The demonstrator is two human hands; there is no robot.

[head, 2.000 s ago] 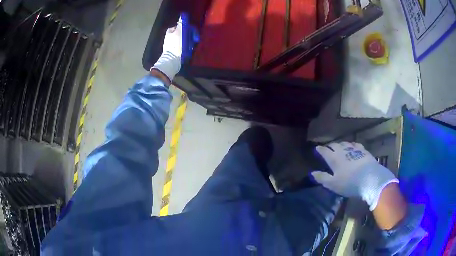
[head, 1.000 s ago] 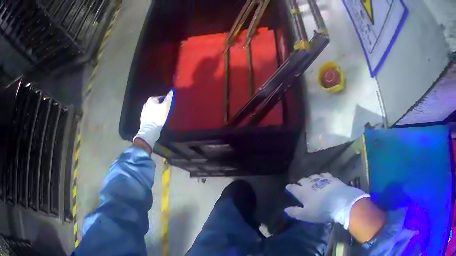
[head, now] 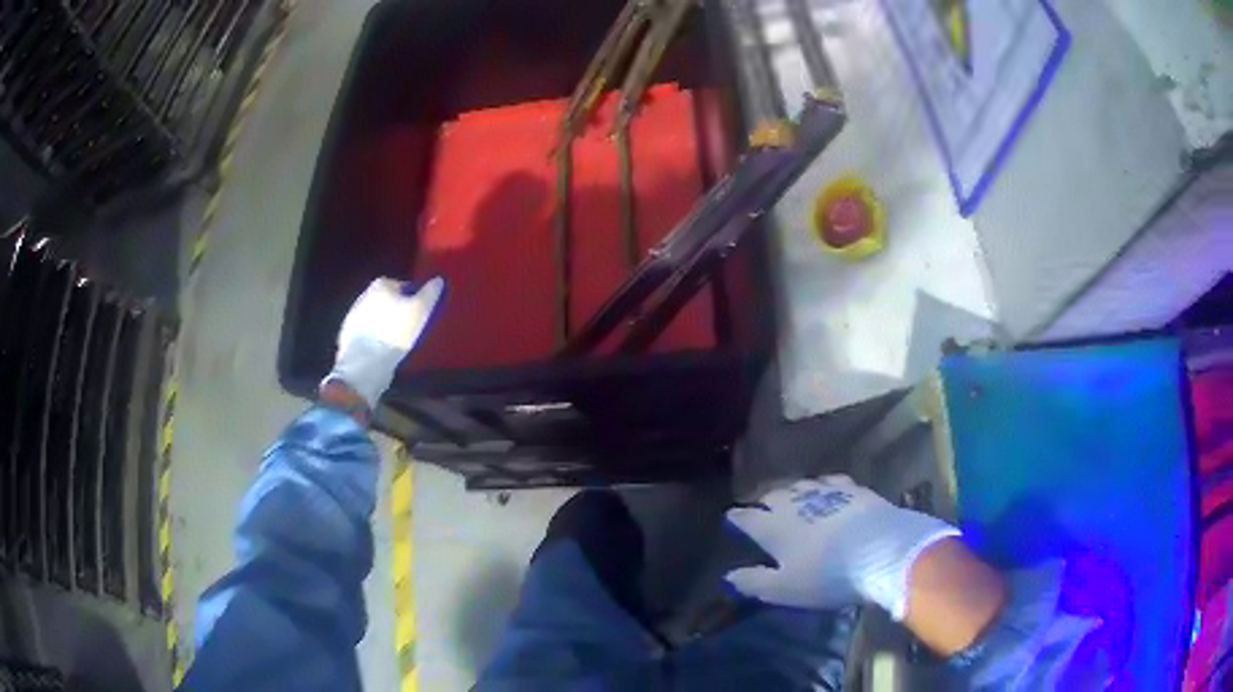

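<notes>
A large black bin (head: 453, 422) stands on the floor in front of me, with a flat red area (head: 490, 223) inside. Dark bars of a metal frame (head: 703, 223) with orange joints slant over it. My left hand (head: 388, 325), in a white knit glove, is at the bin's near left corner. Its fingers are curled and the thumb points up and right; whether it holds anything cannot be told. My right hand (head: 818, 541), in a white glove with dark print, hangs over my lap, fingers apart and empty, left of the teal tabletop (head: 1068, 433).
A red button on a yellow base (head: 848, 218) is on the pale surface right of the bin. A blue-bordered sheet (head: 998, 102) is beyond it. Dark slatted racks (head: 81, 433) line the left, beside yellow-black floor tape (head: 169, 473). My legs are below the bin.
The view has shifted, so the bin sits lower and further left, with more of its inside showing. My left hand has moved towards the near left corner; the blue beside its fingers has mostly gone.
</notes>
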